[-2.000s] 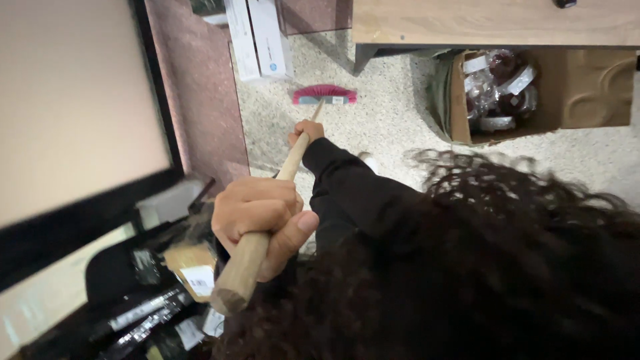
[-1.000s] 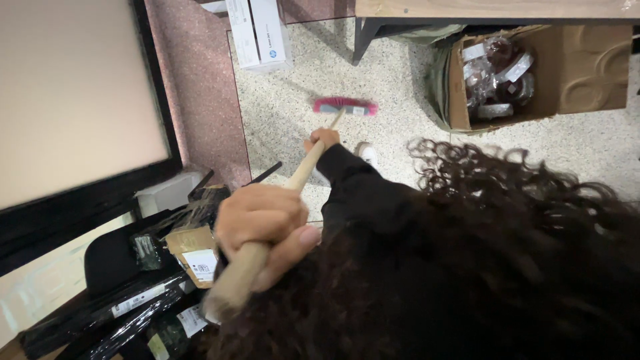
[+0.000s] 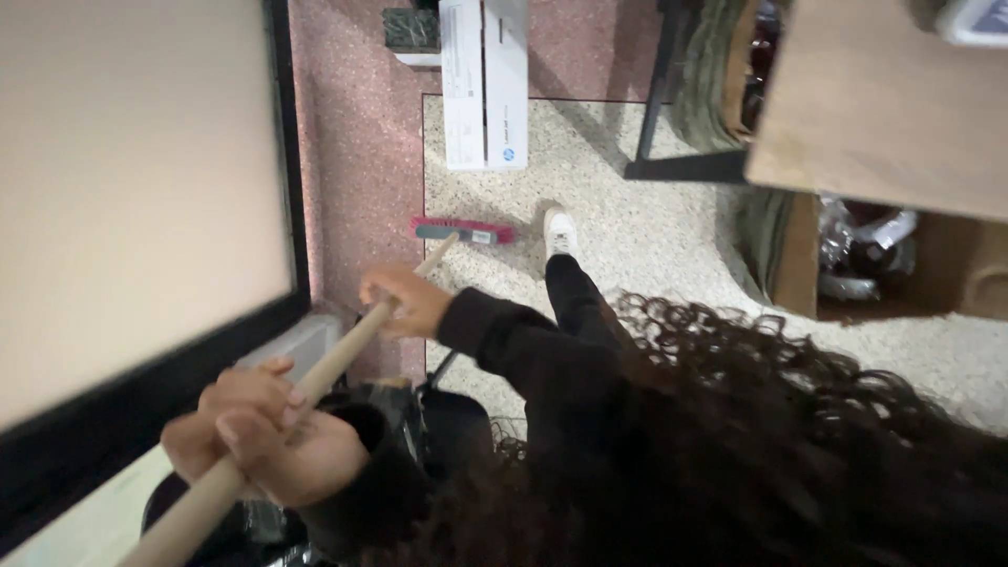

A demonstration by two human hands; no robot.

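A push broom with a pale wooden handle [image 3: 339,361] runs from the lower left up to its grey head with magenta bristles [image 3: 465,231] on the floor. My left hand [image 3: 264,429], close to the camera, is wrapped around the upper handle, its inner wrist partly turned upward. Farther down, my right hand [image 3: 405,301] grips the handle, its arm in a black sleeve reaching in from the right. The handle's top end is cut off by the frame. A white shoe [image 3: 561,232] stands on the floor just right of the broom head.
A white printer box [image 3: 484,87] lies beyond the broom head. At the right are a wooden table [image 3: 890,110] with a dark metal leg and a cardboard box [image 3: 795,260] holding plastic-wrapped items. A large black-framed panel [image 3: 293,157] borders the left. Dark curly hair covers the lower right.
The view has shifted, showing more of the printer box and shoe. My left hand has turned on the handle, and more handle extends behind it. Both hands now appear farther left.
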